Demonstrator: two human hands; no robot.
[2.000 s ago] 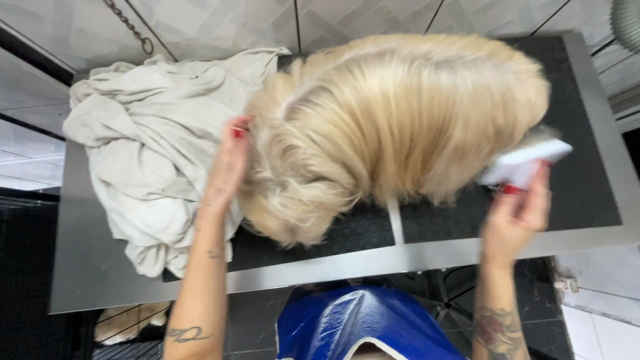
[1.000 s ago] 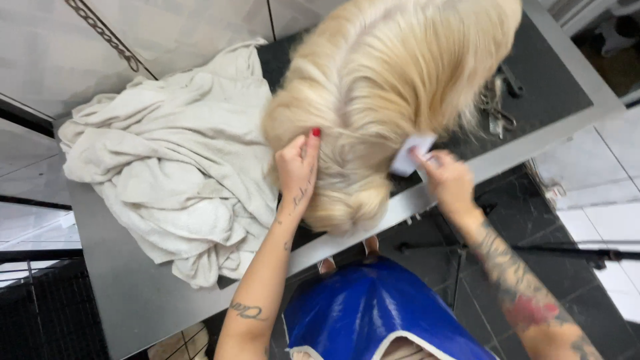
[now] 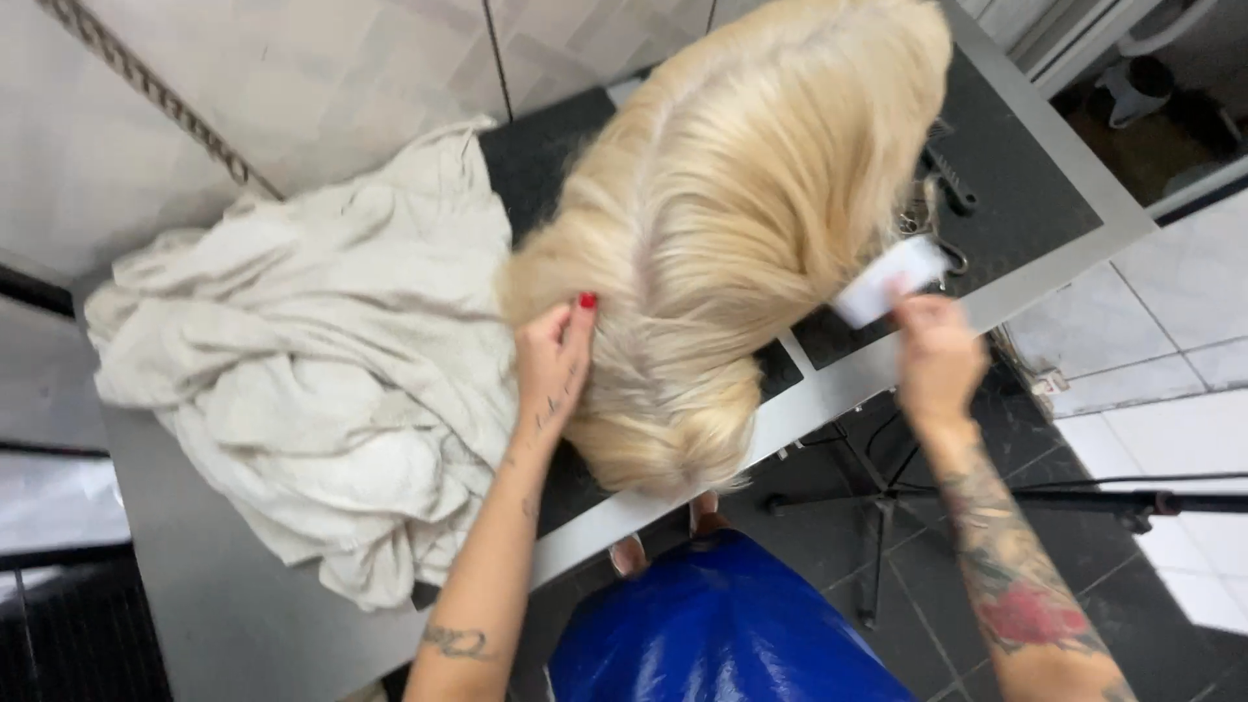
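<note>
A long-haired blond dog (image 3: 721,195) lies on the black mat of a grooming table, its coat parted along the back. My left hand (image 3: 556,351) rests at the dog's neck or shoulder with its fingers closed together; whether hair is pinched between them cannot be told. My right hand (image 3: 936,351) grips a white flat object, perhaps a slicker brush (image 3: 892,281), blurred by motion, beside the dog's flank over the table's front edge. The side of the object facing the coat is hidden.
A crumpled off-white towel (image 3: 322,370) covers the table's left part. Past the dog lie a black comb or brush (image 3: 951,180) and metal scissors (image 3: 921,219). The metal table edge (image 3: 838,390) runs in front of me; below it stands a black wheeled stand base (image 3: 882,497). A chain (image 3: 156,93) hangs at the wall.
The white object in my right hand has moved from beside the dog's lower coat out to the right since a second ago. My left hand stays at the neck area. The view has shifted and turned.
</note>
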